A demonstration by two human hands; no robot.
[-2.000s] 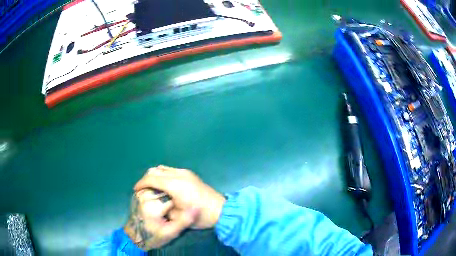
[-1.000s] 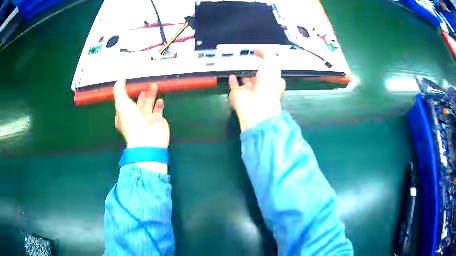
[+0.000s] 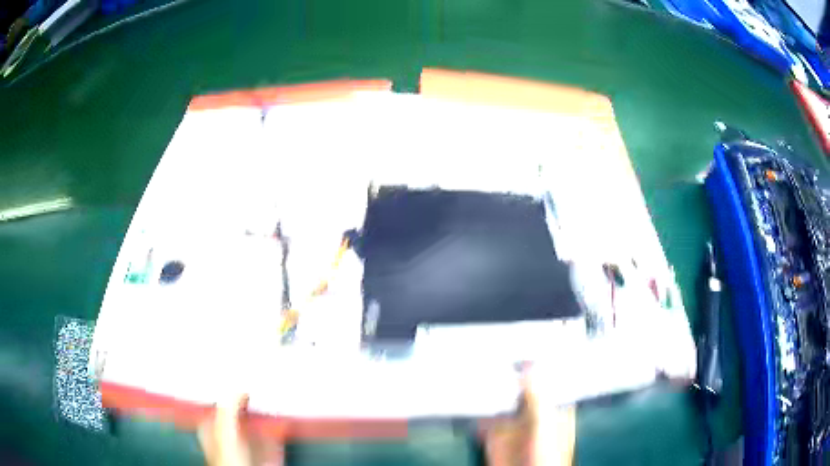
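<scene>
The white panel unit [image 3: 218, 191] lies flat in front of me, blurred, with red-orange foam along its far and near edges. A dark rectangular plate [image 3: 455, 259] sits on its middle right. A yellow and dark cable [image 3: 332, 264] runs left of the plate. My left hand [image 3: 238, 437] grips the near edge at left, thumb on top. My right hand [image 3: 532, 432] grips the near edge right of centre, thumb on top. Both hands are blurred and cut off by the bottom edge; the fingers under the panel are hidden.
At the right stands a blue tray [image 3: 742, 264] of circuit boards. A black electric screwdriver [image 3: 713, 328] lies between it and the panel. A speckled grey-white packet [image 3: 77, 373] lies at the panel's left. Other blue trays [image 3: 728, 23] show at the top right.
My hands first came apart and took hold of the panel's near edge. The panel has since come toward me, from the far side to the middle of the green mat.
</scene>
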